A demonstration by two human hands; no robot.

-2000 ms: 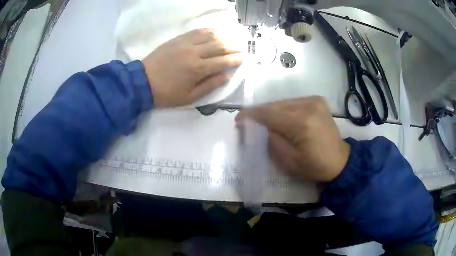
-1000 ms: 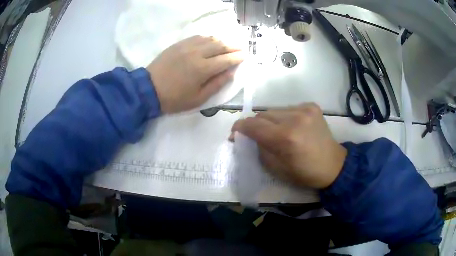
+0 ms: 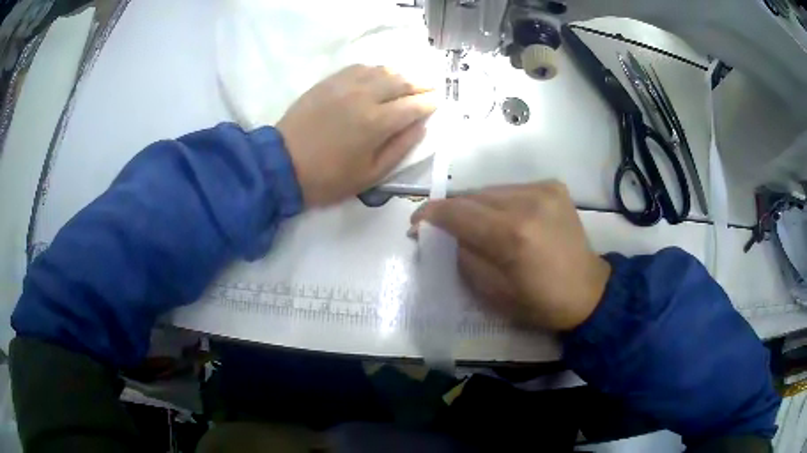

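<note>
A white fabric panel (image 3: 257, 53) lies left of the needle. My left hand (image 3: 358, 128) rests flat on it, fingers spread slightly, fingertips near the presser foot (image 3: 454, 78). My right hand (image 3: 526, 252) pinches a narrow white strip (image 3: 439, 168) between thumb and fingers. The strip runs from the foot down to my right hand and hangs over the table's front edge, its lower part blurred. The sewing machine head (image 3: 464, 25) is above. Bright lamp glare hides the stitching point and the panel's edge there.
Black-handled shears (image 3: 650, 168) and slim silver tools (image 3: 664, 106) lie right of the needle. A round metal disc (image 3: 515, 111) is in the bed. A ruler scale (image 3: 310, 303) runs along the front. Another white strip (image 3: 718, 159) hangs at right. A long white stack (image 3: 49, 115) lies far left.
My left hand has shifted slightly right with the panel. My right hand has moved slightly down from its first position, still holding the strip, which shows more clearly between hand and foot.
</note>
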